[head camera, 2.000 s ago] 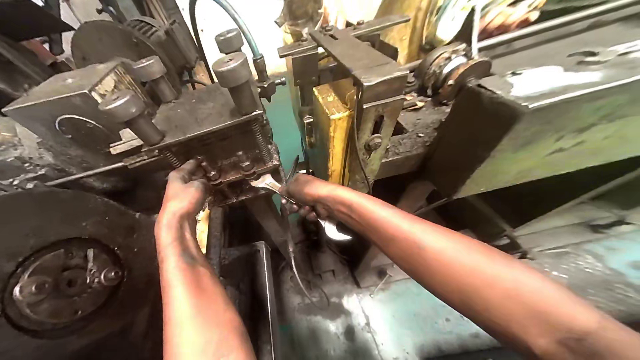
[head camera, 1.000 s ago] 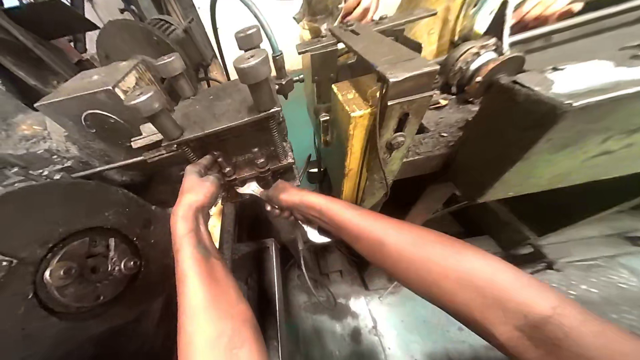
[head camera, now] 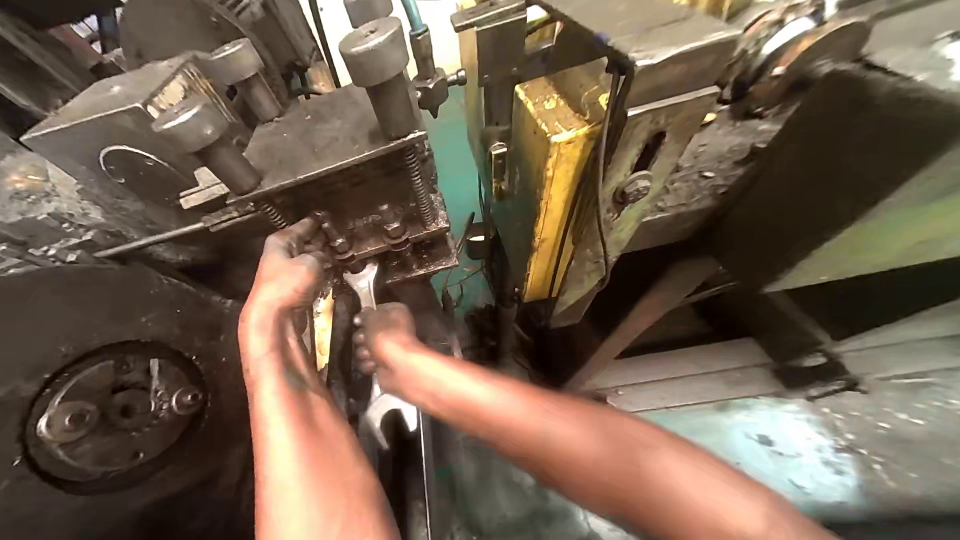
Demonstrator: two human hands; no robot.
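A double open-ended wrench [head camera: 390, 412] is gripped around its shank by my right hand [head camera: 386, 337]. Its upper jaws are close under the bolts on the lower plate of a greasy steel machine head; whether they grip a nut, I cannot tell. The larger jaws point down below my fist. My left hand [head camera: 296, 262] is at the left end of that plate, its fingers by a bolt [head camera: 341, 246]; what the fingertips touch is hidden. Another bolt with a nut [head camera: 395, 232] stands to the right, near a coil spring [head camera: 420, 187].
Cylindrical steel posts [head camera: 375, 60] rise from the top plate. A yellow metal block [head camera: 559, 187] stands right of the head, beside a slotted bracket [head camera: 660, 165]. At lower left is a dark housing with a round recess [head camera: 116, 416]. A green-painted beam [head camera: 877, 225] runs at right.
The wrench shank has swung from slanting down to the right to nearly upright, and my right hand has moved with it. My left hand stays by the bolts.
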